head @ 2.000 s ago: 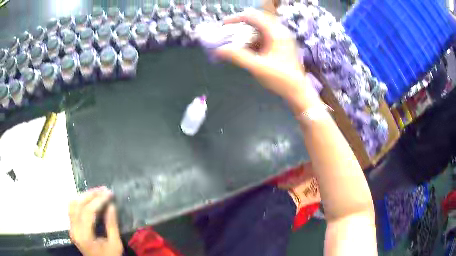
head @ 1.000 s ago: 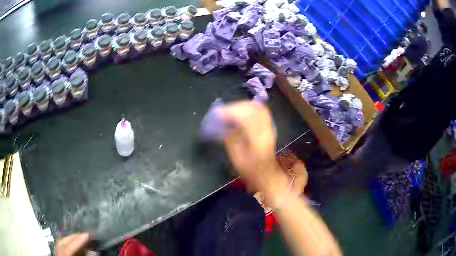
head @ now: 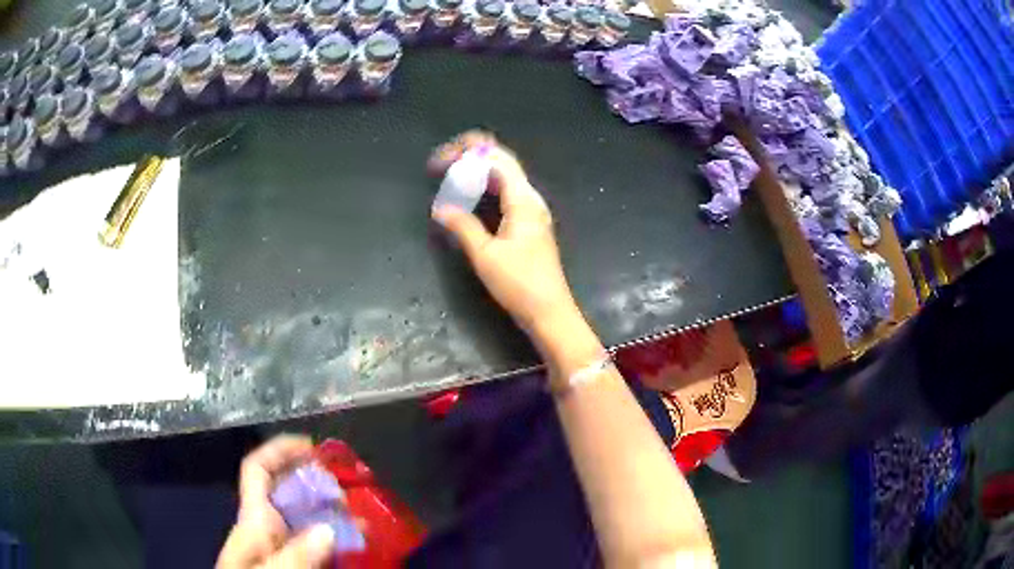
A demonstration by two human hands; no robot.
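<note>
My right hand (head: 514, 228) is over the middle of the dark bench, its fingers closed around the small white glue bottle (head: 464, 181), whose pink nozzle points up and away from me. My left hand (head: 267, 522) is at the bottom of the view, below the bench's front edge, and holds a purple part (head: 311, 502) between thumb and fingers. The lower part of my left hand is cut off by the picture's edge.
Rows of assembled pieces (head: 239, 58) stand grey end up at the back left. Loose purple parts (head: 667, 83) spill beside a heaped cardboard tray (head: 803, 267) at right. A blue crate (head: 917, 100) is beyond it. A paper sheet (head: 100, 322) with a brass-coloured strip (head: 131, 200) lies left.
My right hand has moved from the purple piece to the glue bottle and gripped it. My left hand, earlier at the bench edge, now holds a purple part. The camera view has shifted.
</note>
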